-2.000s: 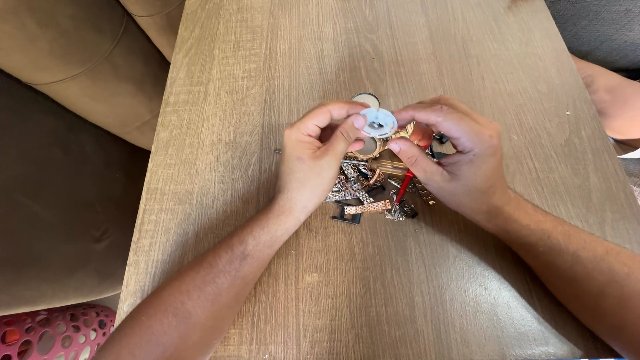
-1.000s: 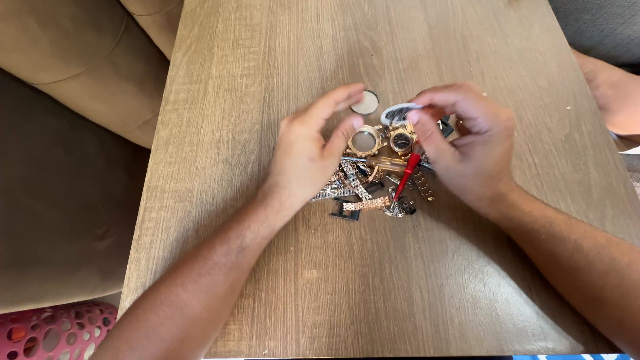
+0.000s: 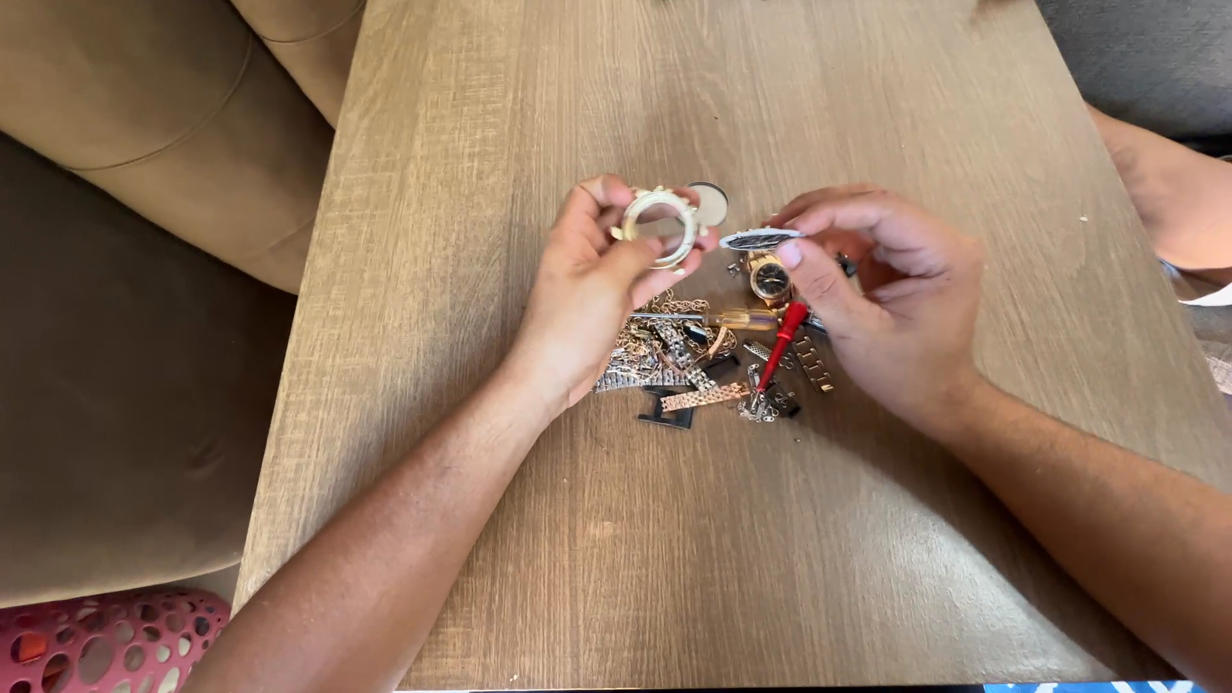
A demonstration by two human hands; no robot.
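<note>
Between its thumb and fingers, my left hand (image 3: 602, 279) holds a gold-toned watch case (image 3: 628, 223), an open ring through which the fingers show. My right hand (image 3: 881, 294) pinches a thin round watch movement with its dial (image 3: 760, 239), tilted nearly edge-on and just right of the case. A round disc with a dark rim (image 3: 710, 204) lies behind my left fingers. Below my right fingertips is a gold watch with a dark dial (image 3: 769, 279). A screwdriver with an amber handle (image 3: 741, 319) and a red-handled screwdriver (image 3: 783, 342) lie on the pile of parts.
Metal chains (image 3: 640, 351), a rose-gold bracelet piece (image 3: 705, 396), a black plastic bracket (image 3: 666, 412) and gold links (image 3: 813, 364) lie on the wooden table (image 3: 597, 539). A brown sofa (image 3: 115, 289) borders the left, with a pink perforated basket (image 3: 106, 640) below. A person's limb (image 3: 1155, 192) is at the right.
My left hand, empty one second ago, has taken up the gold watch case that lay on the table beside the dark-dialled watch. My right hand still holds the round part, now tilted nearly edge-on.
</note>
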